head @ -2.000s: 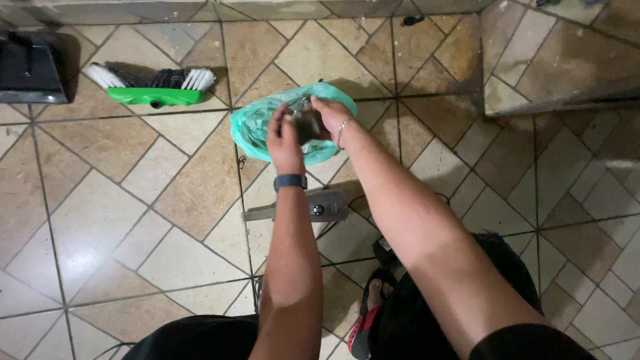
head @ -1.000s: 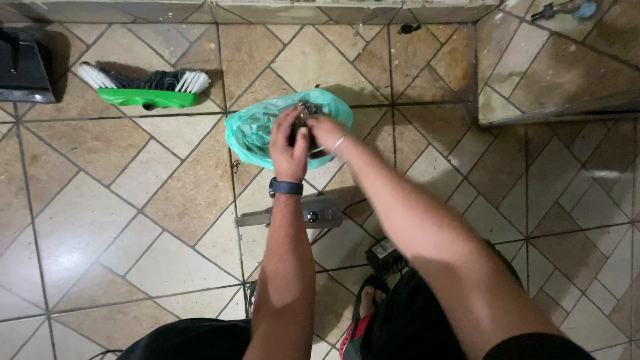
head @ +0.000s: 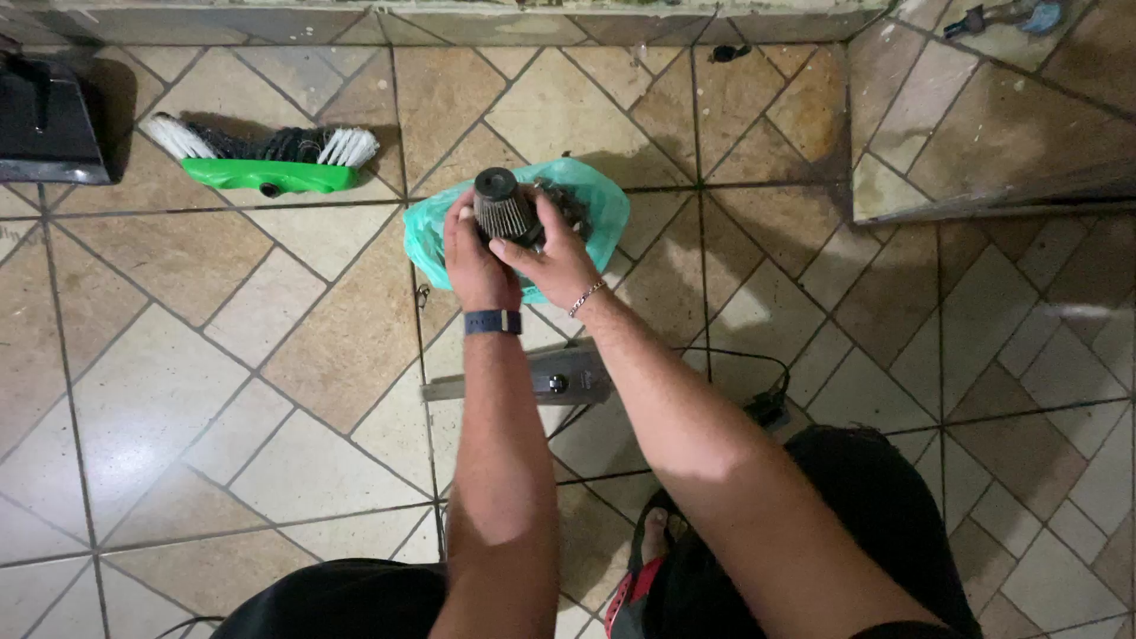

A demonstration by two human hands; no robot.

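A dark, pleated cone-shaped filter (head: 504,213) is held between both hands over an open green plastic bag (head: 608,200). My left hand (head: 479,257), with a dark wristband below it, grips the filter's left side. On its right side, the thumb and fingers of my right hand (head: 559,257) press against it; a chain bracelet circles that wrist. Grey dust and debris (head: 568,206) lie in the bag, behind the right hand. The grey body of a handheld vacuum cleaner (head: 572,377) lies on the tiles below the bag, partly hidden by both forearms.
A green broom head (head: 271,173) with white and black bristles lies at the upper left, beside a black dustpan (head: 53,124). A black cord (head: 745,355) runs right of the vacuum. A tiled step (head: 976,124) rises at the upper right. My sandalled foot (head: 652,541) is at the bottom.
The filter now shows upright between my hands, its narrow end in plain view; a second ago my hands mostly covered what they held over the bag.
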